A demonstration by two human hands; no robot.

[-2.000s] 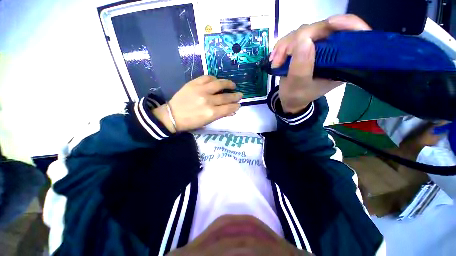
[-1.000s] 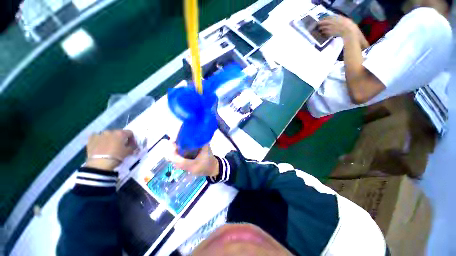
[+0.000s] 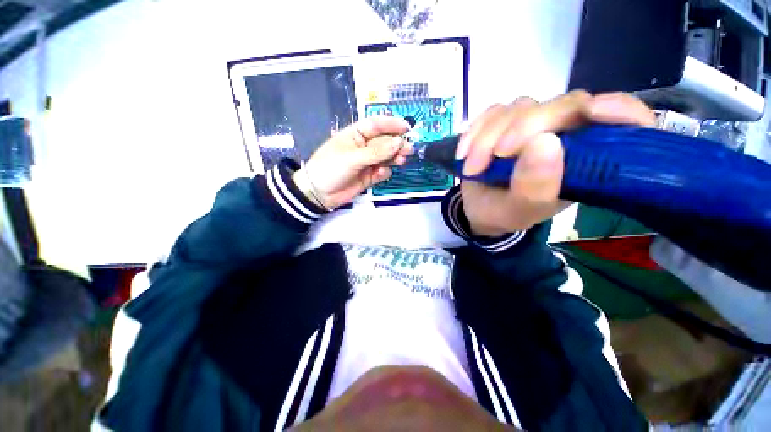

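Note:
My right hand (image 3: pixel 516 164) is closed around a blue-and-black electric screwdriver (image 3: pixel 668 173), its dark nose pointing left over the circuit board. My left hand (image 3: pixel 359 160) has its thumb and fingertips pinched together at the driver's tip; a tiny shiny speck, perhaps a screw, shows there. The green circuit board (image 3: pixel 423 179) lies in the right half of the white-edged device housing (image 3: pixel 359 61). A glossy dark panel (image 3: pixel 296 110) fills the left half. My left hand hides part of the board's left side.
A clear shiny bag or container (image 3: pixel 406 17) lies beyond the housing on the white table (image 3: pixel 144 126). A white box with a dark side (image 3: pixel 630 46) stands at the back right. A black cable (image 3: pixel 668 312) runs below the driver. Papers (image 3: pixel 744 396) are at the lower right.
My left hand has come back from beyond the device to the driver's tip. The driver has swung from upright to lying nearly level. The view has turned back onto the device.

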